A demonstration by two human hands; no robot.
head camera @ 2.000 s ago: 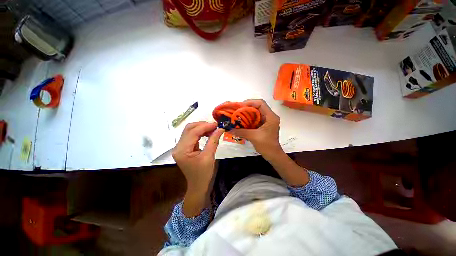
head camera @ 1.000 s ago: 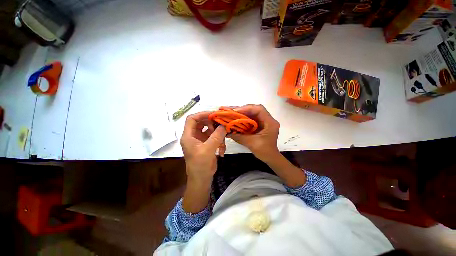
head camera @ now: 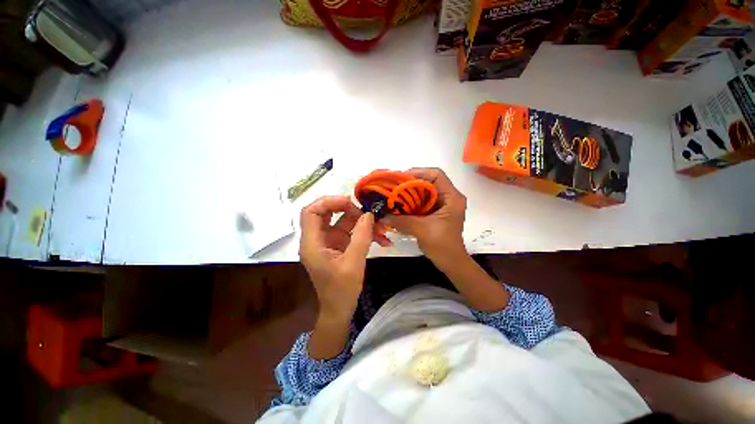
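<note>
A coiled orange cord [head camera: 406, 192] is held between my hands near the table's front edge. A small black end fitting [head camera: 376, 207] shows at the coil's left side. My right hand [head camera: 443, 217] is closed around the right side of the coil. My left hand [head camera: 335, 240] has its thumb and index finger at the black fitting, pinching it. My other left fingers are partly hidden below the coil. A printed carton [head camera: 549, 154] with an orange end lies on its side to the right of my hands.
A yellow-green knife [head camera: 310, 180] and a white slip [head camera: 266, 230] lie left of my hands. A tape dispenser [head camera: 75, 128] is far left. A red and gold bag [head camera: 358, 18] and upright cartons [head camera: 507, 40] stand at the back. A white-sided carton [head camera: 714, 124] is at right.
The coil has turned and the black fitting shows again, after being mostly hidden one second ago. My left thumb and finger have moved to the fitting. My right hand still holds the coil.
</note>
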